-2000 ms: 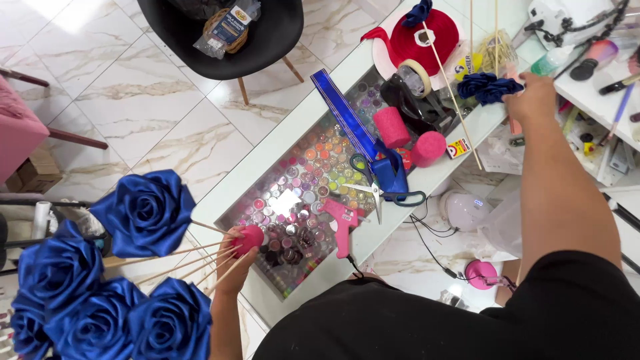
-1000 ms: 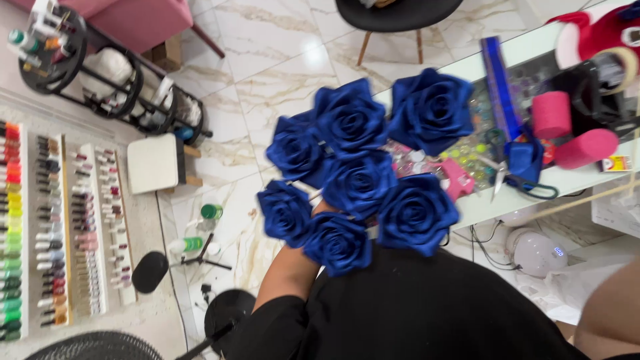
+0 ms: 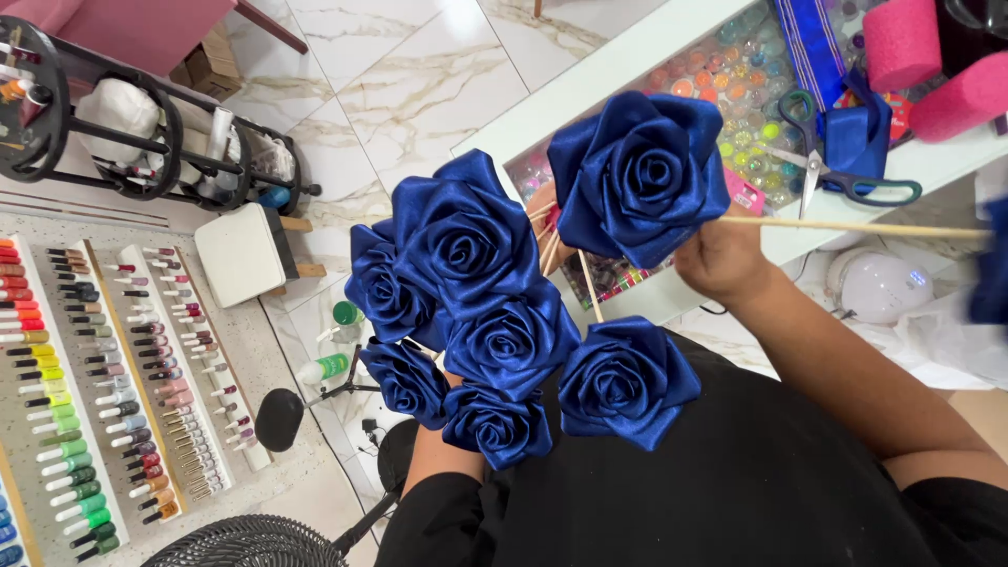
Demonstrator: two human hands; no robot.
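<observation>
Several blue satin ribbon roses (image 3: 504, 342) on thin wooden sticks (image 3: 591, 287) spread over my lap and the table corner. Behind the blooms, my left hand (image 3: 550, 236) grips the gathered sticks and a pink piece (image 3: 553, 215), mostly hidden. My right hand (image 3: 720, 256) is closed around a wooden stick (image 3: 850, 227) beside the largest-looking rose (image 3: 650, 177); its fingertips are partly covered by that bloom. This stick runs right towards a blurred blue rose (image 3: 994, 260) at the frame edge.
Scissors (image 3: 813, 165), blue ribbon (image 3: 811, 47) and pink foam cylinders (image 3: 902, 43) lie on the glass-topped table (image 3: 504, 134). Nail polish racks (image 3: 87, 378), a black shelf trolley (image 3: 157, 142), a white-topped stool (image 3: 240, 256) and a black woven chair back (image 3: 244, 543) stand left.
My right hand has come from the blue roses at the table's far end to beside my left hand, holding a stick. The rose bunch stays in my left hand. The view has swung left.
</observation>
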